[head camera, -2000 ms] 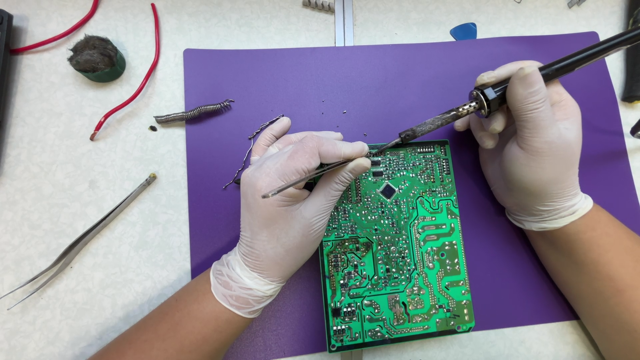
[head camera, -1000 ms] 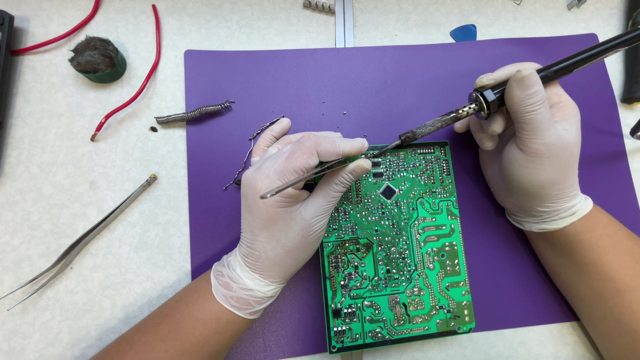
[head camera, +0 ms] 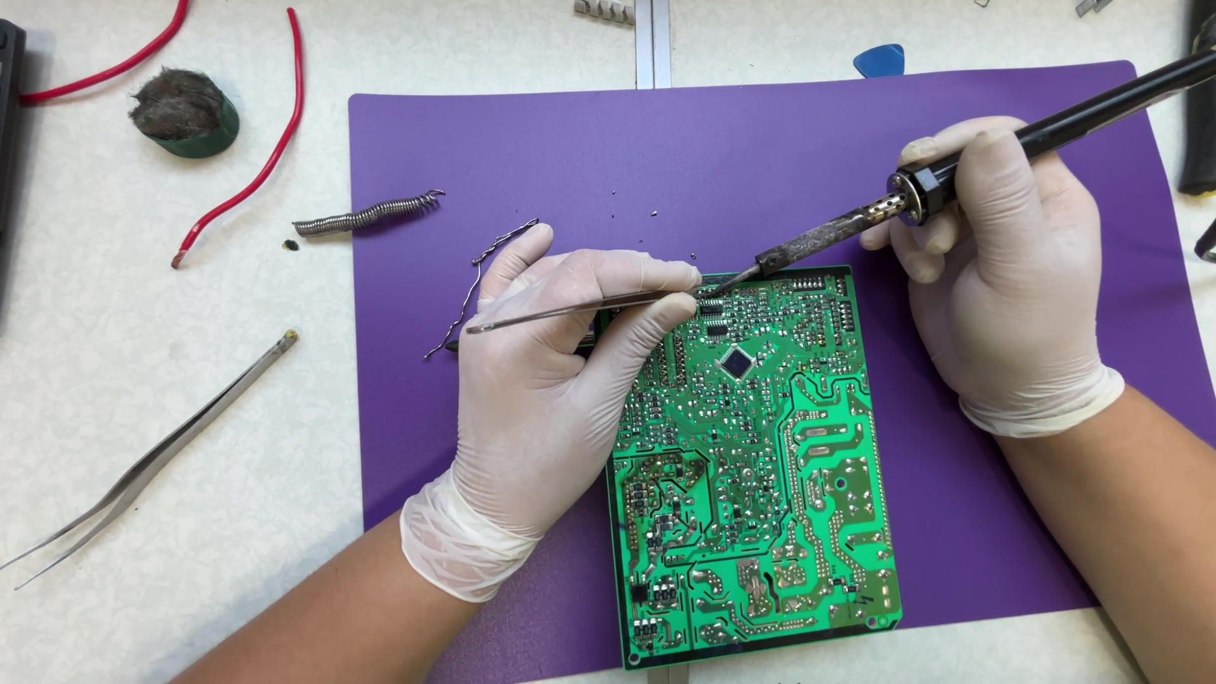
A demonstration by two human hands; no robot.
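A green printed circuit board (head camera: pixel 750 475) with a square chip lies on a purple mat. My left hand (head camera: pixel 560 361), in a white glove, pinches thin metal tweezers (head camera: pixel 570 309) between thumb and forefinger over the board's top edge; the tips are hard to make out. In my right hand (head camera: pixel 1007 256), also gloved, is a soldering iron (head camera: pixel 826 237) with a black handle. Its tip points down-left to the top edge of the board, close to my left fingertips. Whether the tip touches the board I cannot tell.
On the mat's left lie a coil of solder wire (head camera: pixel 370 215) and a thin twisted wire (head camera: pixel 465 304). Farther left are a second pair of tweezers (head camera: pixel 152 461), a red wire (head camera: pixel 275 152) and a green tin with brown fibre (head camera: pixel 190 119). A blue pick (head camera: pixel 880 60) lies behind the mat.
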